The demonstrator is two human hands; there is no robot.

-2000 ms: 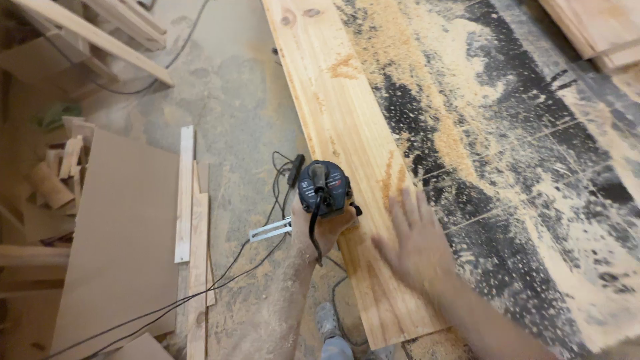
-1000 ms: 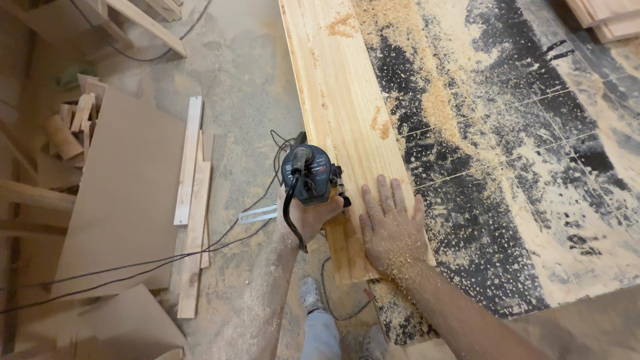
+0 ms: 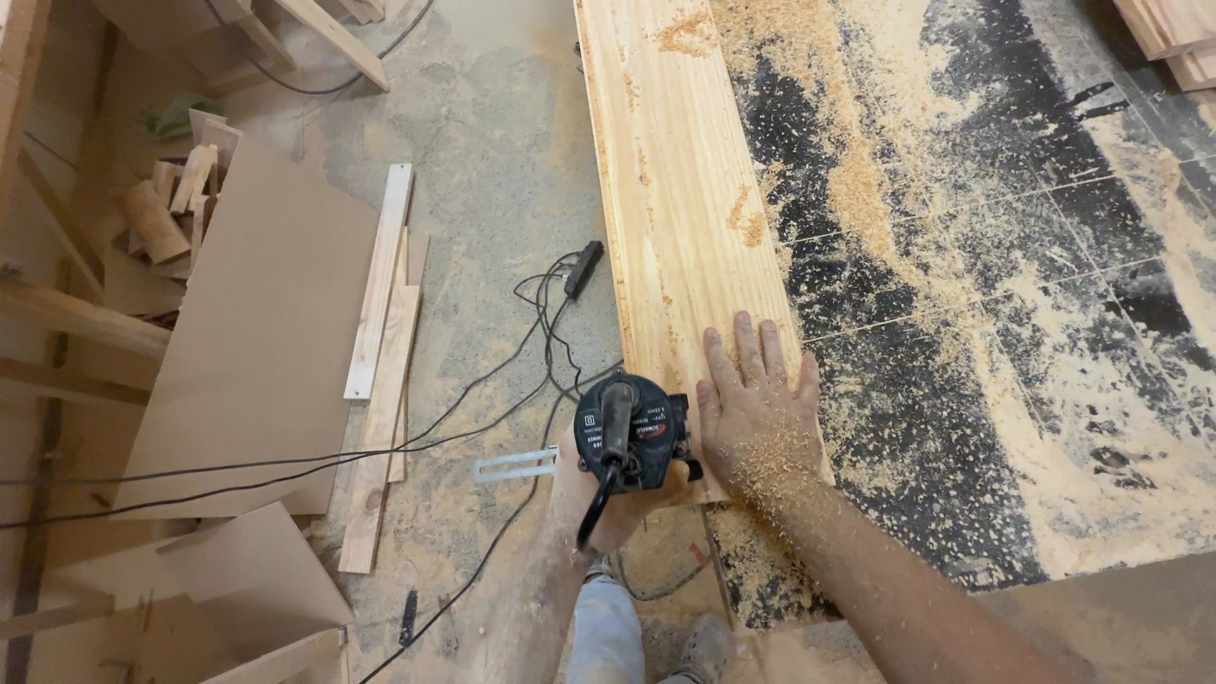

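My left hand (image 3: pixel 632 508) grips a black corded trim router (image 3: pixel 629 432) at the left edge of a long pine board (image 3: pixel 679 209), close to its near end. The router's top hides most of my fingers and its base. A slotted metal guide (image 3: pixel 516 465) sticks out to its left. My right hand (image 3: pixel 760 408) lies flat on the board just right of the router, fingers spread and pointing away from me, holding nothing. Wood shavings cling to its back and wrist. Curls of shavings lie on the board.
The board rests on a black tabletop (image 3: pixel 883 380) strewn with sawdust. Stacked boards (image 3: pixel 1164 28) stand at the upper right. Cords and a black power-cord connector (image 3: pixel 583 270) hang or lie left of the board. On the floor are wood strips (image 3: pixel 385 427), a brown panel (image 3: pixel 256 332) and offcuts (image 3: pixel 157 223).
The router in my left hand has come nearer to me along the board's left edge, towards the near end. My right hand still rests flat on the board. The view has shifted somewhat.
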